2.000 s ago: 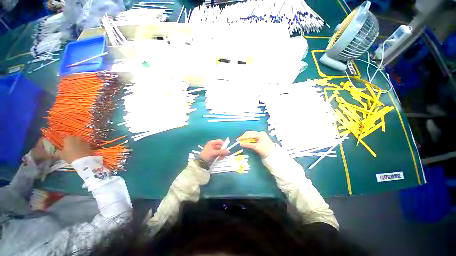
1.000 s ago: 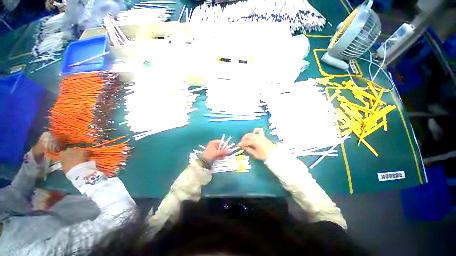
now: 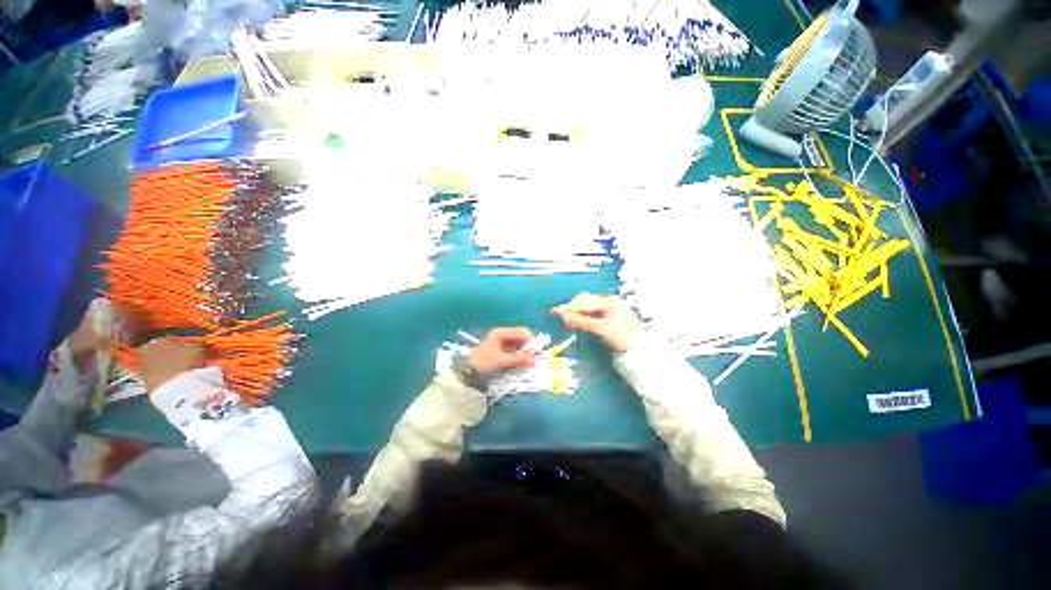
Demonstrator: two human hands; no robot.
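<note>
My left hand [image 3: 504,349] is closed around white leads whose pale ends show at its fingertips, over a small pile of white leads [image 3: 513,384] on the green table. Yellow pieces [image 3: 559,371] show on the pile's right part. My right hand [image 3: 595,319] is a little right of and above my left hand, apart from it. Its fingertips are pinched together; whether they hold something small is too blurred to tell.
White lead piles [image 3: 692,265] lie ahead, washed out. Yellow strips [image 3: 836,259] lie loose at right, near a desk fan [image 3: 816,75]. At left are orange leads [image 3: 173,248], handled by a neighbour's hands [image 3: 171,360], and a blue tray [image 3: 187,119].
My right hand has moved slightly up, away from my left hand. The white stick raised in my left hand earlier has dropped lower. The neighbour's left hand has shifted on the orange leads.
</note>
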